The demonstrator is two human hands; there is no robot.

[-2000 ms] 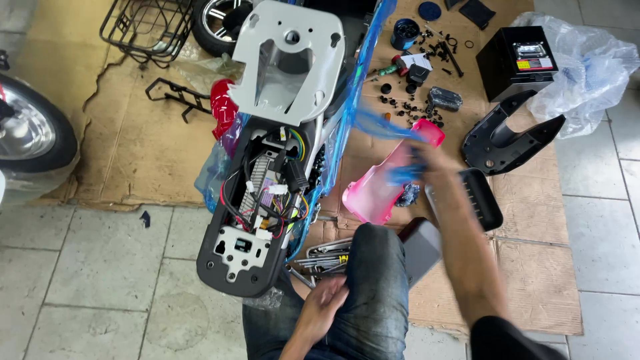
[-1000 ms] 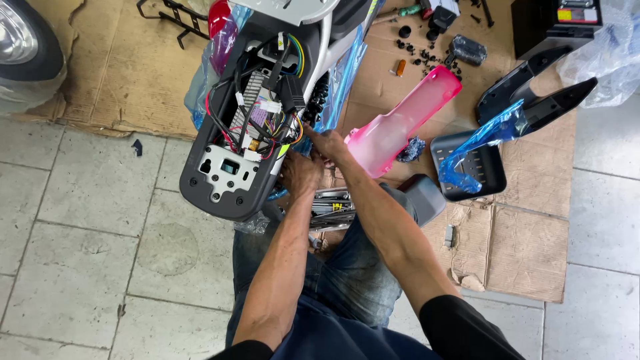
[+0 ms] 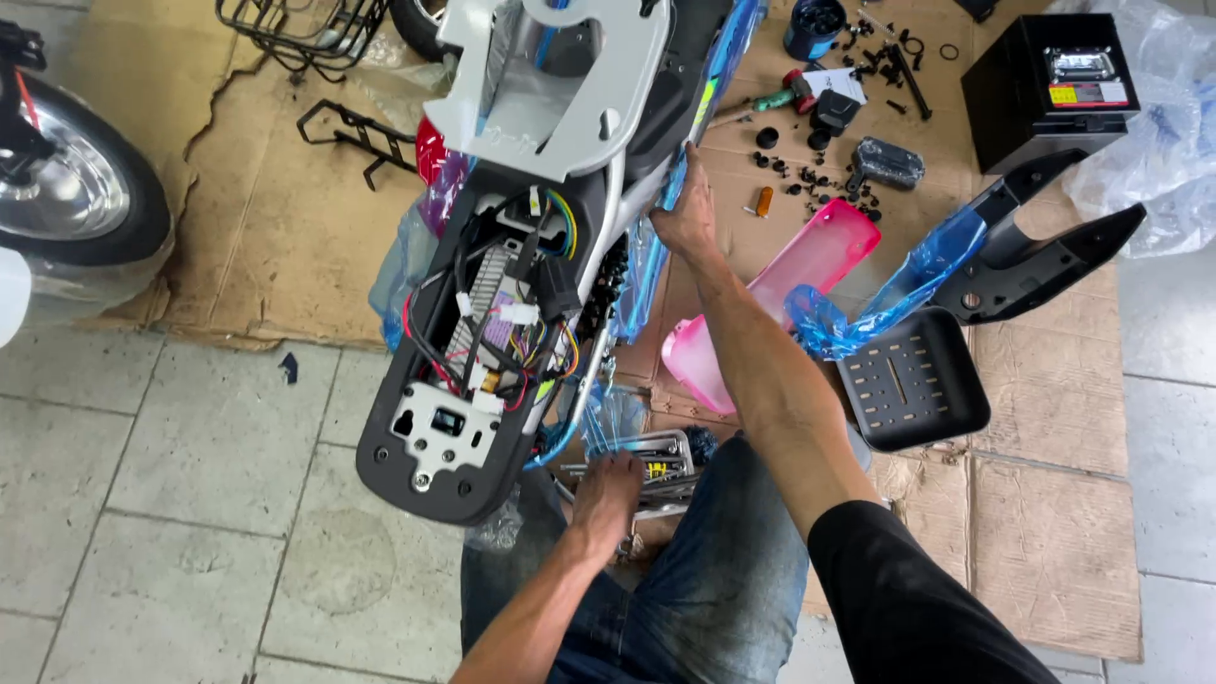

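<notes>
A scooter body lies before me, with its grey metal plate [image 3: 570,142] at the top and a bundle of wiring [image 3: 518,323] exposed in its black rear section [image 3: 380,456]. Blue plastic film [image 3: 641,285] runs along its right side. My right hand [image 3: 689,214] is at that side, fingers against the film-covered edge; its grip is partly hidden. My left hand [image 3: 608,489] has its fingers closed on the lower, stretched end of clear-blue film [image 3: 608,418], just left of a metal tray of tools [image 3: 679,451]. A pink plastic panel [image 3: 817,252] lies to the right, partly behind my right forearm.
On the cardboard at right are a black slotted tray [image 3: 917,380], a black forked plastic part [image 3: 1026,275], a black battery box [image 3: 1045,95], a hammer [image 3: 793,95] and scattered black fasteners [image 3: 817,180]. At left are a wheel [image 3: 76,180], a wire basket [image 3: 304,28] and a black bracket [image 3: 366,142].
My hands were close together at the scooter's side; now my right hand is farther up along it and my left hand lower, by the tool tray. The film between them is stretched downward.
</notes>
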